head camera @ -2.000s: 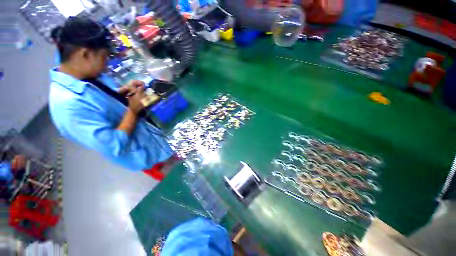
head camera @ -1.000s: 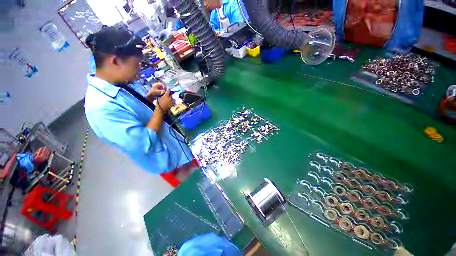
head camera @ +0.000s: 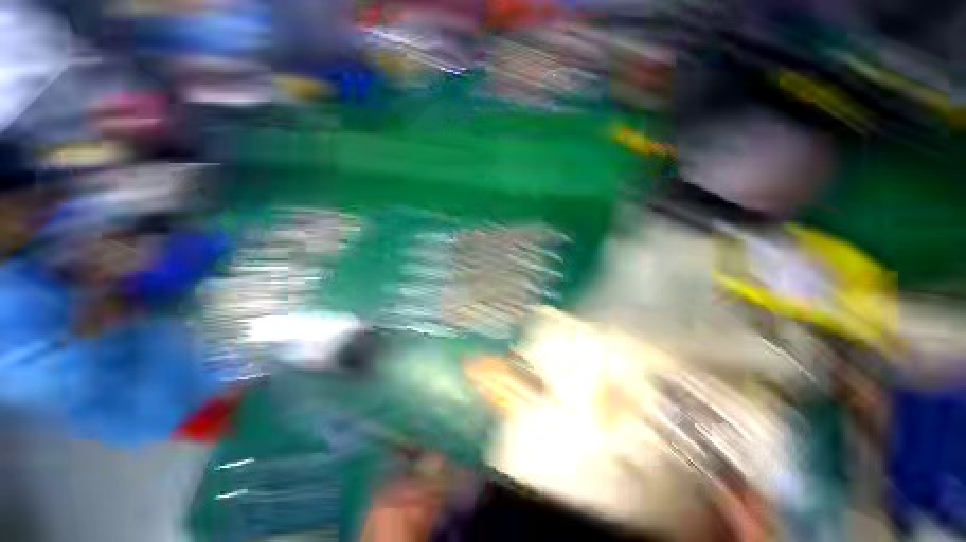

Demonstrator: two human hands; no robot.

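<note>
The frame is heavily blurred. The cream work board (head camera: pixel 556 434) lies in front of me. An orange patch, likely ring assemblies (head camera: pixel 500 383), is at its left edge. A streaked dark and silver heap, likely small components (head camera: pixel 694 415), lies on its right part. My left hand (head camera: pixel 405 510) is a blurred skin-coloured shape at the bottom edge, left of the board. My right hand (head camera: pixel 748 515) is small, blurred and cut off at the bottom right of the board. Fingers and anything held cannot be made out.
Rows of copper rings (head camera: pixel 493 275) lie on the green bench beyond the board. A bright shape with a dark end, likely the solder spool (head camera: pixel 344 344), is left of them. A yellow bin (head camera: pixel 847 286) is at right. A person in blue (head camera: pixel 127 371) is at left.
My view has swung right and down. The board, the yellow bin and both my hands have come into view. The ring rows and the other person now appear further left.
</note>
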